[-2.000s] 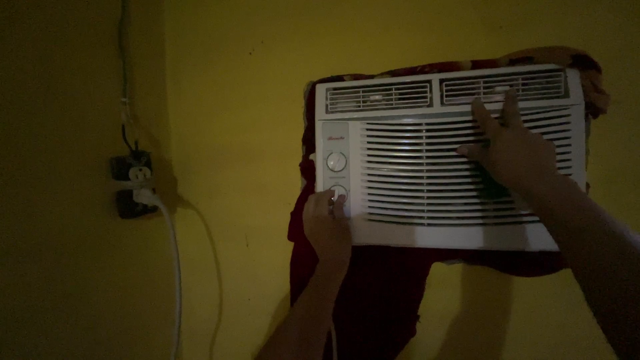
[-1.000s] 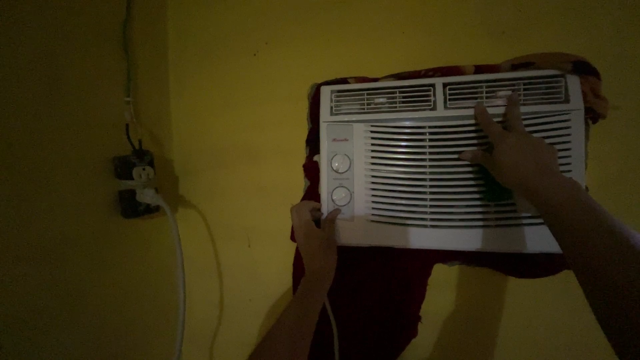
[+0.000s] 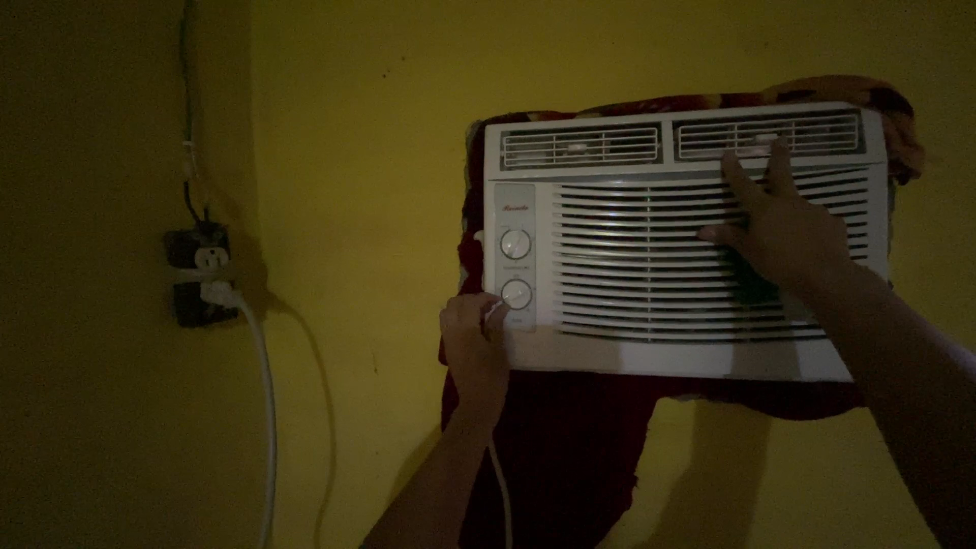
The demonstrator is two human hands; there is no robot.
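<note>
A white window air conditioner (image 3: pixel 595 354) sits in the yellow wall with dark red cloth (image 3: pixel 564 442) around it. My left hand (image 3: pixel 476 335) is at its lower left edge, fingers bent just beside the lower control knob (image 3: pixel 516 294); something small and pale shows at the fingertips, too unclear to name. Above that is the upper knob (image 3: pixel 515 244). My right hand (image 3: pixel 793 229) rests spread over the front grille (image 3: pixel 610 259), two fingertips reaching the right air vent (image 3: pixel 808 137) and the thumb on the slats. It grips nothing that I can see.
On the left wall an electrical outlet (image 3: pixel 212 258) holds a plug (image 3: pixel 219 292) whose white cord (image 3: pixel 268 412) hangs down. A thin cable (image 3: pixel 185 76) runs up the wall above it. Another pale cord (image 3: pixel 502 488) hangs below my left hand. The room is dim.
My left hand was at the lower knob two seconds ago, dropped below it one second ago, and is now slightly higher, beside the knob. My right hand has stayed on the grille.
</note>
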